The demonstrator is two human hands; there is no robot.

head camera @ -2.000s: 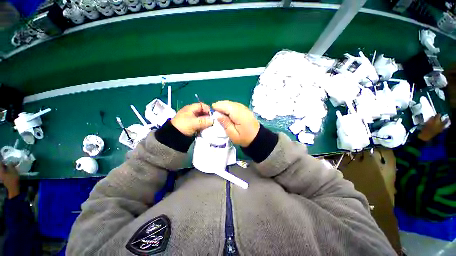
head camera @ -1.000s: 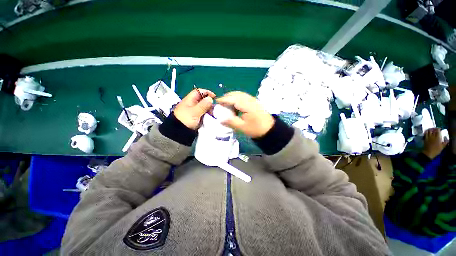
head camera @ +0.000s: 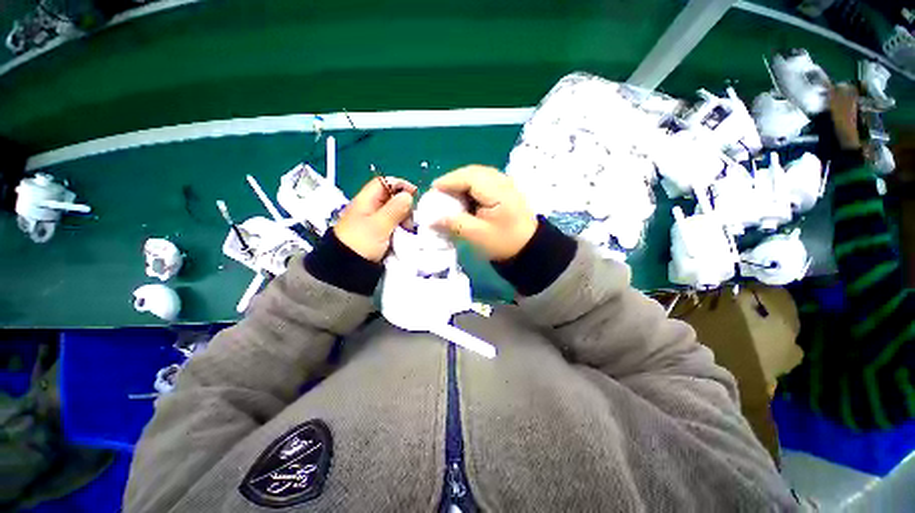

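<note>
A white camera housing (head camera: pixel 423 291) rests against my chest at the bench's front edge, its antenna (head camera: pixel 468 339) pointing down to the right. My left hand (head camera: pixel 371 219) pinches thin dark-red internal wires (head camera: pixel 381 180) at the upper left of the housing. My right hand (head camera: pixel 492 213) holds a small rounded white part (head camera: pixel 437 209) at the top of the housing. Whether that part is joined to the housing cannot be told. The fingers hide the wire ends.
Small white parts (head camera: pixel 582 160) lie heaped on a clear bag, with camera units (head camera: pixel 702 250) piled right of it. Other units (head camera: pixel 263 243) and two ball shells (head camera: pixel 158 302) lie left. An open cardboard box (head camera: pixel 737 336) is below right. Another person's striped sleeve (head camera: pixel 865 240) reaches in at right.
My right hand now holds the small rounded white part over the housing's top. My left hand still pinches the wires. The neighbour's arm at right has reached farther up over the bench.
</note>
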